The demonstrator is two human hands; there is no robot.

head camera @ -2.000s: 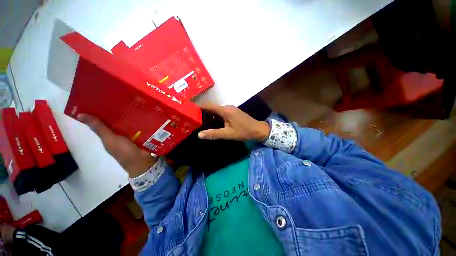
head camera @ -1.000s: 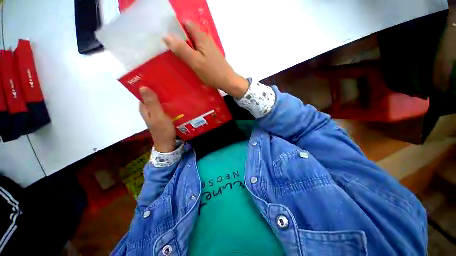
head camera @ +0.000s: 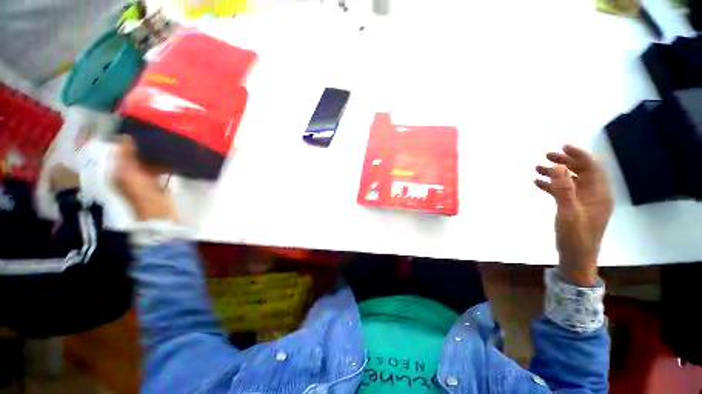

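A red sleeve (head camera: 416, 161) lies flat on the white table in front of me, its label side up. At the left, sleeved boxes (head camera: 188, 96) lie with red upper parts and a black lower part towards me. My left hand (head camera: 144, 188) is at the near left edge of this black part, blurred; whether it grips a box cannot be told. My right hand (head camera: 579, 200) is raised over the table at the right, empty with fingers apart, left of the plain black boxes (head camera: 654, 150).
A smartphone (head camera: 328, 117) lies on the white table (head camera: 300, 208) between the sleeved boxes and the flat sleeve. A teal basket (head camera: 104, 71) stands at the back left. A person's dark striped sleeve (head camera: 73, 254) is at the left. A yellow crate (head camera: 258, 300) is below the table.
The view has turned and the hands have moved apart. The sleeve and box are no longer between them. My left hand is at the sleeved boxes; my right hand has let go and moved right.
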